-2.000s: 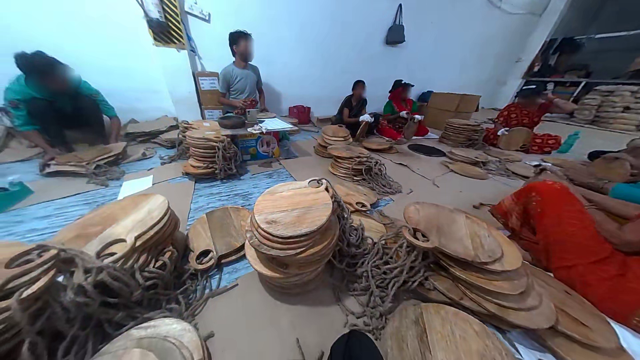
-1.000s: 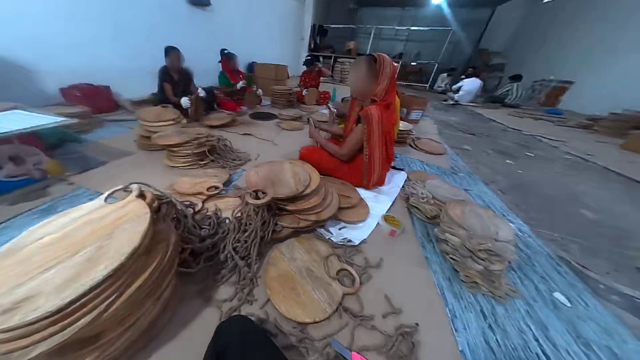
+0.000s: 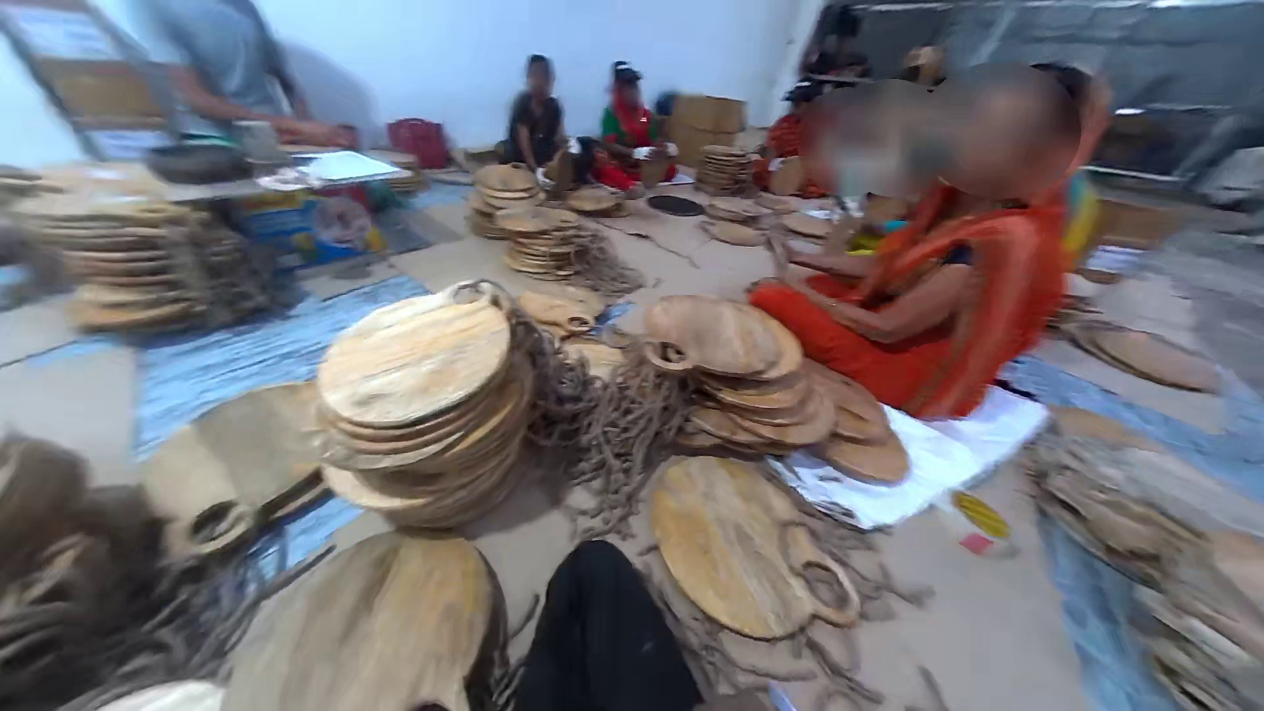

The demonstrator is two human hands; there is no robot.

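Observation:
At the bottom edge, a skin-coloured sliver that may be my right hand (image 3: 736,702) shows beside the tip of a pale blue object (image 3: 781,697); whether it holds that object is unclear. My left hand is out of view. My dark-clad knee (image 3: 602,632) rises between a round wooden board (image 3: 375,622) on the left and a round wooden board with a ring handle (image 3: 731,548) on the right. Beyond stand a tall stack of round boards (image 3: 420,365) and a lower, fanned stack (image 3: 726,341), with tangled brown rope (image 3: 622,425) between them.
A person in red and orange (image 3: 938,286) sits on a white sheet (image 3: 928,454) at right. Another person (image 3: 227,79) is at a low table (image 3: 346,168) at left, with people seated farther back. More board stacks (image 3: 128,257) and roped bundles (image 3: 1136,504) lie around on cardboard and blue sheeting.
The view has swung right since the first frame, then partly back left. A pink and blue object by the knee in the previous frame now shows only a pale blue tip.

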